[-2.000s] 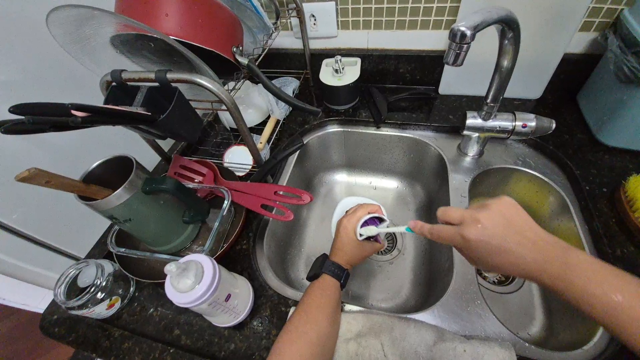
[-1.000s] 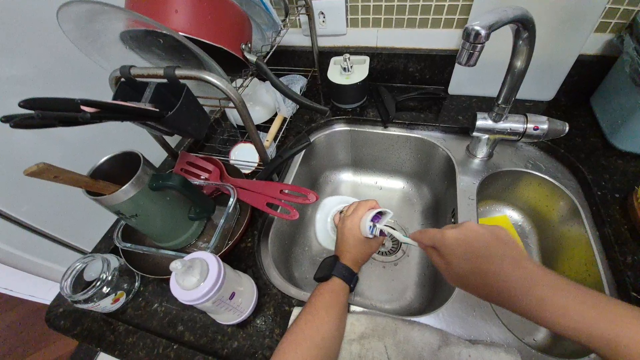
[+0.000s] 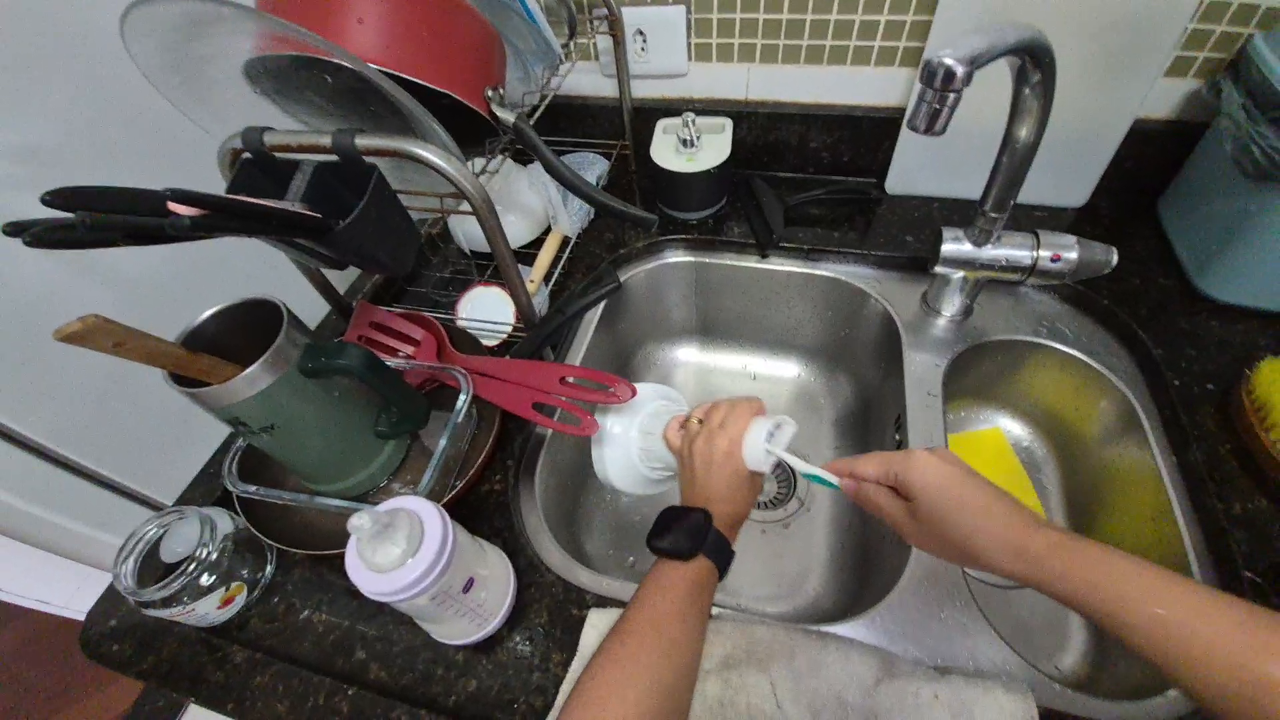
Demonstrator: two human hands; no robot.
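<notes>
My left hand (image 3: 718,455), with a ring and a black watch on the wrist, grips a white plastic part (image 3: 640,438) over the large basin. This part has a wide round flange at the left and a narrower open end at the right, by my thumb side. Between the fingers of my right hand (image 3: 925,500) is the handle of a small white and green brush (image 3: 808,468), seemingly a toothbrush. Its tip meets the part's open end, and its bristles are not clearly visible. Beneath them, the drain (image 3: 775,490) of the steel sink (image 3: 840,330) partly shows.
A chrome faucet (image 3: 1015,130) rises behind the basins. The smaller basin holds a yellow sponge (image 3: 997,468). Left of the sink are a baby bottle (image 3: 435,570), a glass jar (image 3: 195,565), red slotted utensils (image 3: 490,375) and a green mug (image 3: 300,410). A cloth (image 3: 800,670) lies along the front edge.
My left hand has turned the white part; its wide flange now shows more fully at the left. The brush stays at its open end in my right hand.
</notes>
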